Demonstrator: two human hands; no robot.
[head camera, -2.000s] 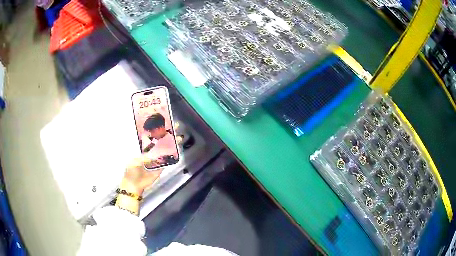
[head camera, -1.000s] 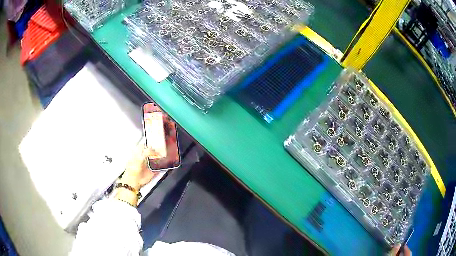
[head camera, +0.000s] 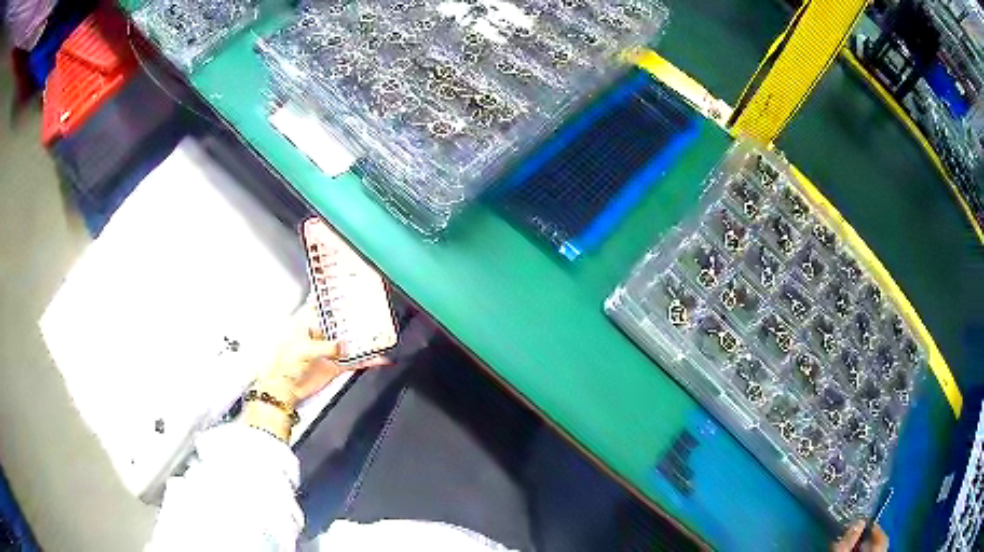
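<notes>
My left hand (head camera: 299, 372), with a beaded bracelet at the wrist, holds a smartphone (head camera: 351, 293) below the bench edge at the left. Its lit screen shows rows of small pinkish items, too small to read. My right hand (head camera: 860, 539) is cut off by the bottom edge at the right; only fingertips show, pinching a thin dark tool, probably tweezers (head camera: 885, 505). The fingertips are at the near corner of a clear blister tray (head camera: 637, 307) with small dark modules with pale rings in its pockets. A blue sheet (head camera: 718, 474) with dark pieces lies beside the tray.
Stacked clear blister trays (head camera: 432, 210) stand at the upper middle on the green bench (head camera: 486, 291). A dark gridded sheet on blue backing (head camera: 604, 162) lies between stack and tray. A yellow post (head camera: 798, 76) rises behind. A white carton (head camera: 162, 313) and red stool (head camera: 92, 76) are left.
The phone's screen has changed from a lock screen with a clock to rows of items. The view has shifted, so the bench sits further left. My right fingertips have come into view at lower right.
</notes>
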